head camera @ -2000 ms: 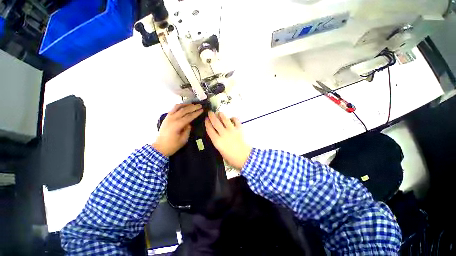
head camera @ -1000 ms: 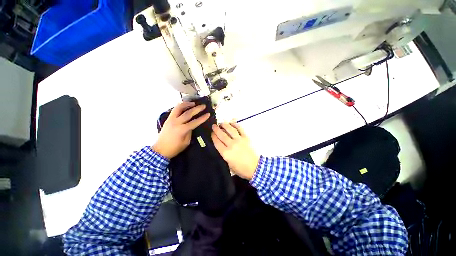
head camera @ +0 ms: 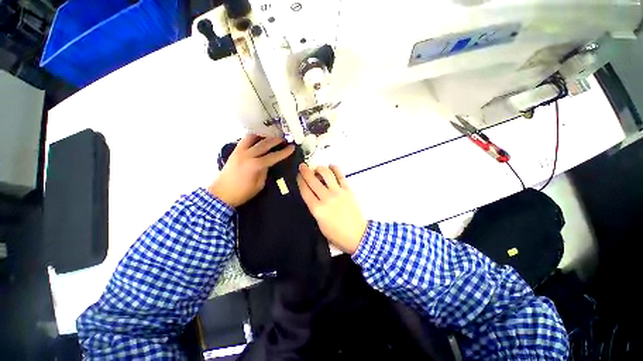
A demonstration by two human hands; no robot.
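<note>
A black padded fabric panel point(head camera: 278, 229) with a small yellow sticker lies under both hands, its far end at the presser foot point(head camera: 295, 134). My left hand point(head camera: 247, 171) presses flat on the panel's left side, fingertips close to the foot. My right hand point(head camera: 331, 206) rests on its right edge, fingers pointing to the foot. Thin black tape point(head camera: 409, 154) runs across the table from the right toward the needle area. The fingers and machine parts hide the stitching point. The panel's near end merges with the dark cloth on the lap.
The white sewing machine point(head camera: 381, 77) stands behind the hands. Red-handled snips point(head camera: 488, 147) lie open right of the needle. Black panels point(head camera: 515, 229) with a yellow sticker lie at the lower right. A black case point(head camera: 76, 201) is at the table's left, a blue bin point(head camera: 106, 42) behind.
The panel's near end has shifted slightly toward the machine since the last frame. My left fingers have moved slightly forward and remain on the panel. The whole view has shifted a little.
</note>
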